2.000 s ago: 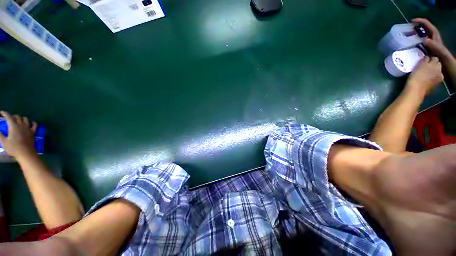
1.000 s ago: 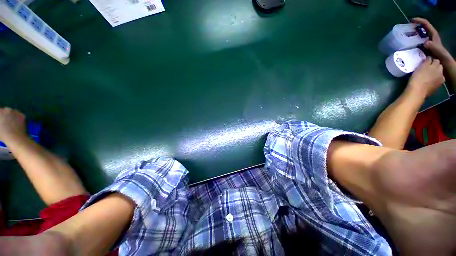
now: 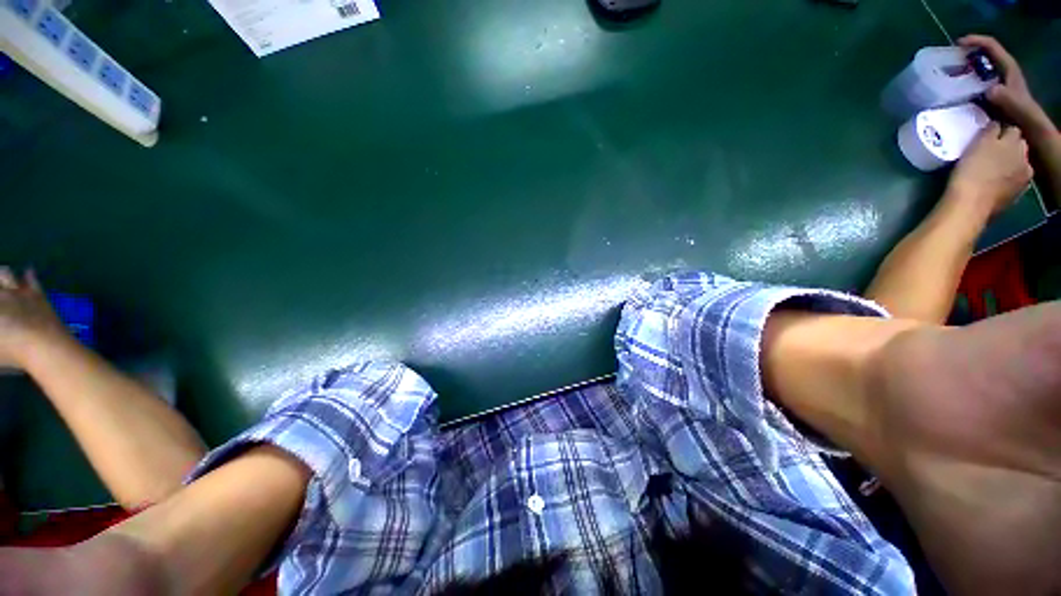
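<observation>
Neither of my hands is in view. My bare arms run out of the lower left and lower right of the head view from rolled plaid sleeves. The glossy dark green tabletop (image 3: 465, 221) lies in front of me. A white printed carton (image 3: 291, 21) is cut off by the top edge at the upper left. A dark rounded piece (image 3: 625, 7) lies at the top edge, partly cut off.
At right, another person's hands (image 3: 992, 163) hold a white round-ended part (image 3: 940, 136) and a frosted housing (image 3: 927, 82). At left, another person's forearm (image 3: 99, 408) reaches near a blue item (image 3: 73, 314). A power strip (image 3: 87, 64) slants at upper left.
The carton and dark piece sit slightly higher in the picture. The other person's hand at left has shifted over the blue item. My own hands stay out of view.
</observation>
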